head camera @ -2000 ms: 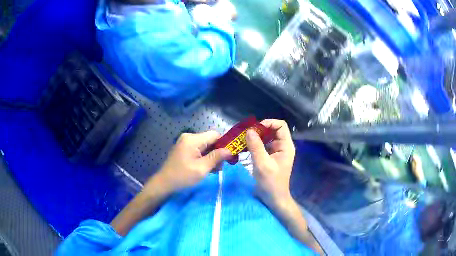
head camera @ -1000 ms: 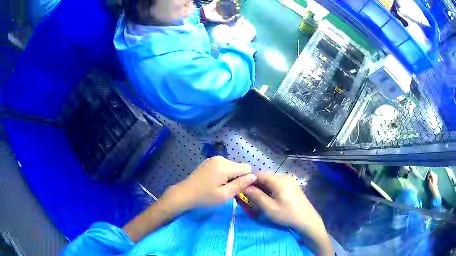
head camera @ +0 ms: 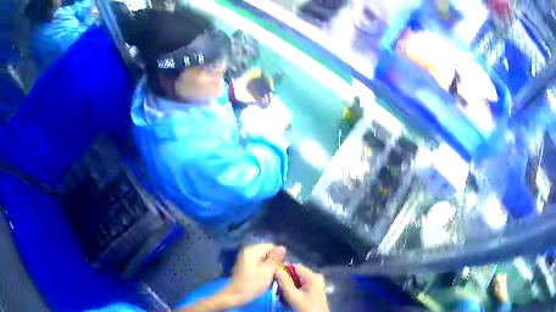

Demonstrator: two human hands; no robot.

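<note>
A small red and yellow thing shows between my fingers at the bottom centre of the head view. It is mostly covered and too blurred to identify. My left hand pinches its upper left side, with the fingertips near the yellow part. My right hand is closed around its red part from the lower right. The two hands touch or nearly touch.
A seated person in a blue smock holds a dark round unit at the green bench. A pale parts tray lies right of them. A black crate stands left. A blue bin is at upper right.
The view has tilted up, so my hands sit lower in the picture and more of the neighbour and bench shows. The thing went from lying flat between both hands to being mostly covered by fingers.
</note>
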